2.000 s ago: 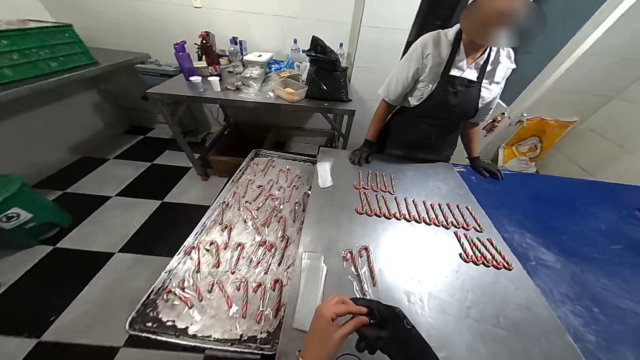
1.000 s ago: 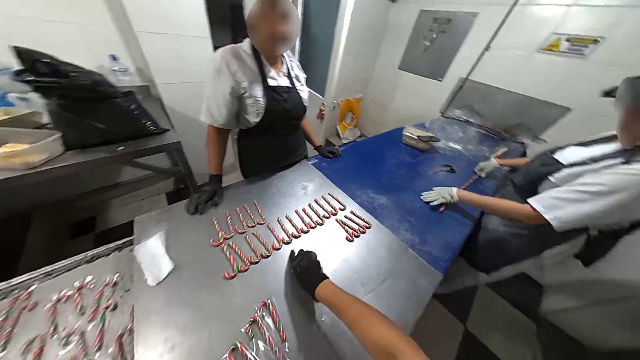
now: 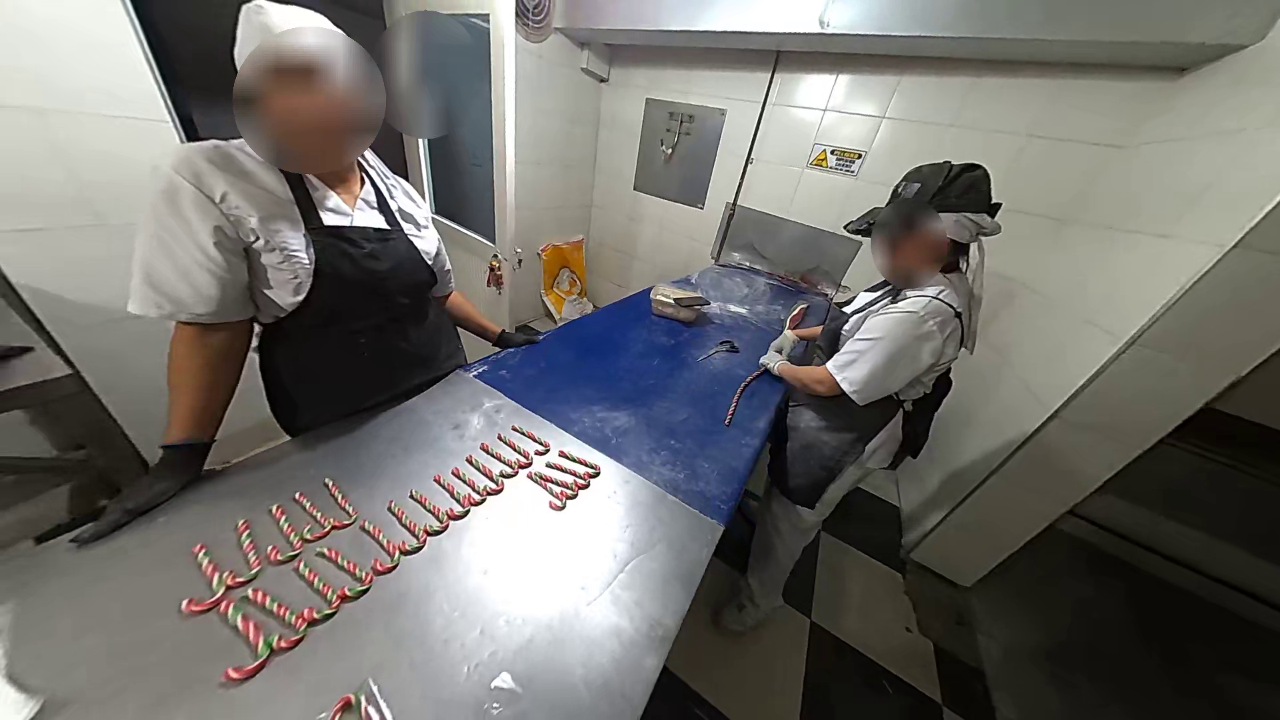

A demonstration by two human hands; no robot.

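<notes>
Neither of my hands shows in the head view. Several red, white and green candy canes [image 3: 400,530] lie in rows on the steel table [image 3: 620,600]. One cane in clear wrap [image 3: 360,705] is cut off by the bottom edge. Across the table stands a co-worker [image 3: 340,270] in a black apron, with one gloved hand [image 3: 150,490] resting on the steel and the other at the blue surface's edge. At the right, another co-worker [image 3: 870,350] in white gloves holds a striped candy rope [image 3: 742,398] over the blue surface [image 3: 620,390].
Scissors [image 3: 720,349] and a wrapped block [image 3: 676,303] with a dark item on top lie on the blue surface. A yellow bag [image 3: 565,280] stands by the wall. Black and white floor tiles [image 3: 860,600] show beside the table, near a sloping white beam [image 3: 1100,400].
The view has swung far to the right. My gloved hand, over the steel table one second ago, has left the view. The right-hand co-worker is now more fully in view.
</notes>
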